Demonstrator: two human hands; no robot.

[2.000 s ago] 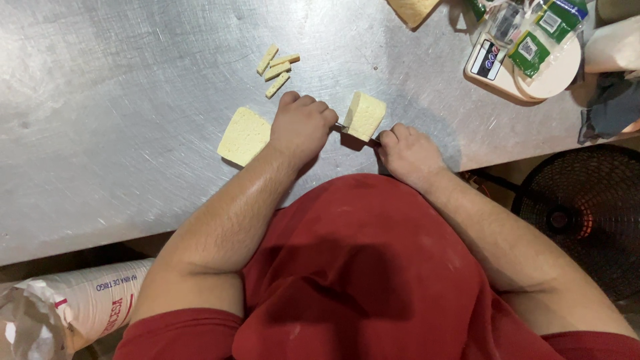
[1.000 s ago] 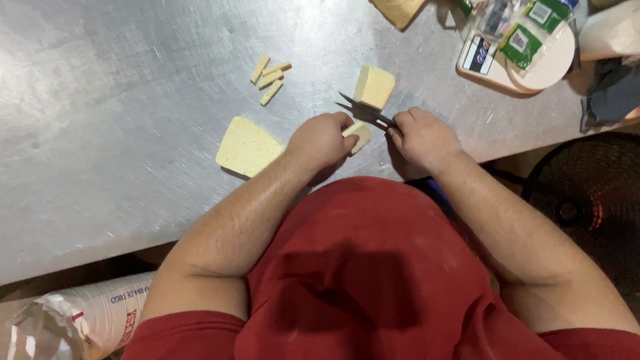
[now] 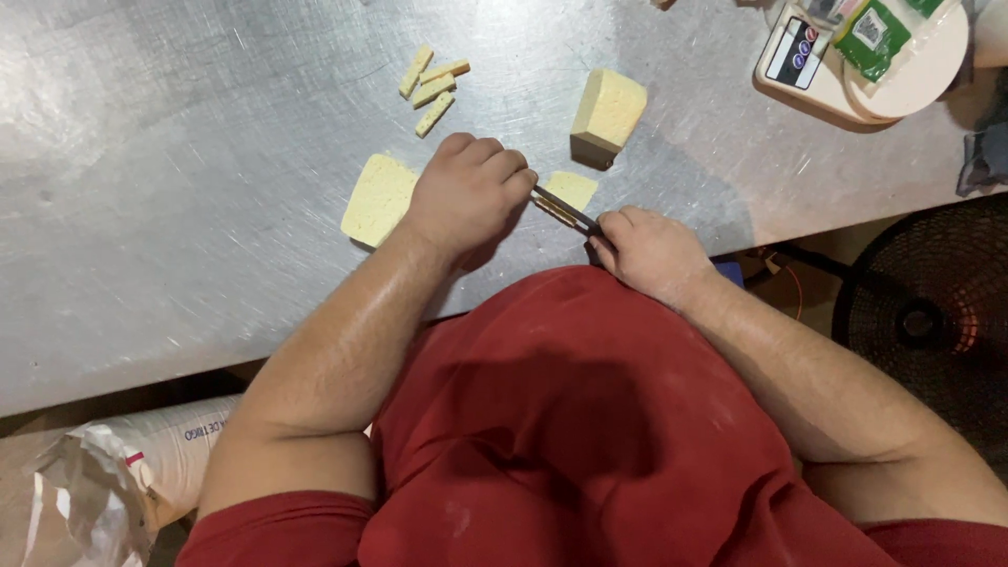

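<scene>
My right hand (image 3: 650, 250) grips the handle of a dark-bladed knife (image 3: 567, 209). The blade lies across a thin slice of pale cheese (image 3: 572, 191) flat on the metal table, with a narrow strip along the near side of the blade. My left hand (image 3: 476, 189) has its fingers curled at the far end of the blade; whether they hold the blade or the cheese cannot be told. A larger flat piece of cheese (image 3: 378, 201) lies partly behind my left wrist. Beyond my hands stands a thick cheese block (image 3: 610, 110), and several cut cheese sticks (image 3: 433, 90) lie in a loose group.
A white kitchen scale (image 3: 906, 102) with green and clear plastic packets (image 3: 874, 39) on it is at the upper right of the steel table (image 3: 197, 197). Below the table edge are a black fan (image 3: 921, 323) at the right and a large printed sack (image 3: 173, 449) at the left.
The slice near my left hand one second ago now lies flat under the knife. The knife has moved from beside the cheese block down to that slice, nearer my body.
</scene>
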